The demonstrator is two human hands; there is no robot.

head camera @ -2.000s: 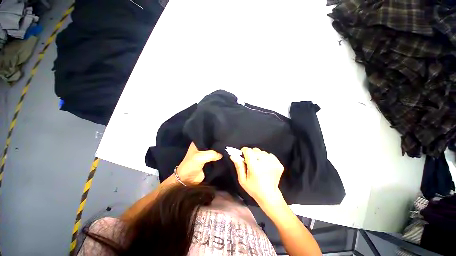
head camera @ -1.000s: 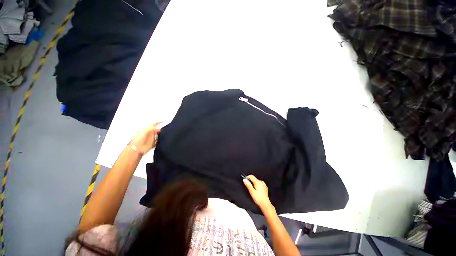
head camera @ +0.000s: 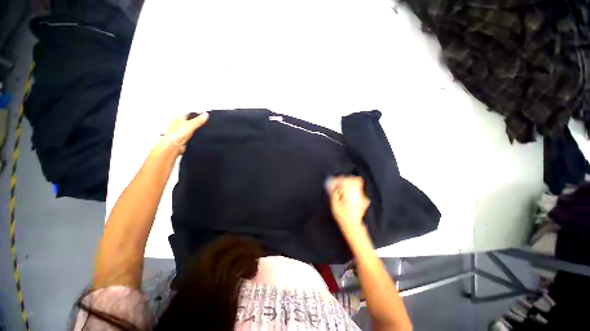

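A dark garment lies spread on the white table in front of me, with a pale zipper near its upper edge. A sleeve sticks up at its right. My left hand pinches the garment's upper left corner. My right hand is blurred and lies over the right part of the garment. A small pale tip, likely of the thread snips, shows at its fingertips; the rest is hidden in the hand.
The white table has a heap of dark garments at its left and brown-black plaid garments at its right. More dark and striped cloth lies at the lower right. Yellow-black floor tape runs at the far left.
My left hand has moved up to the garment's upper left corner, and the cloth there is pulled out flatter. My right hand has moved up and right over the garment. The view has shifted.
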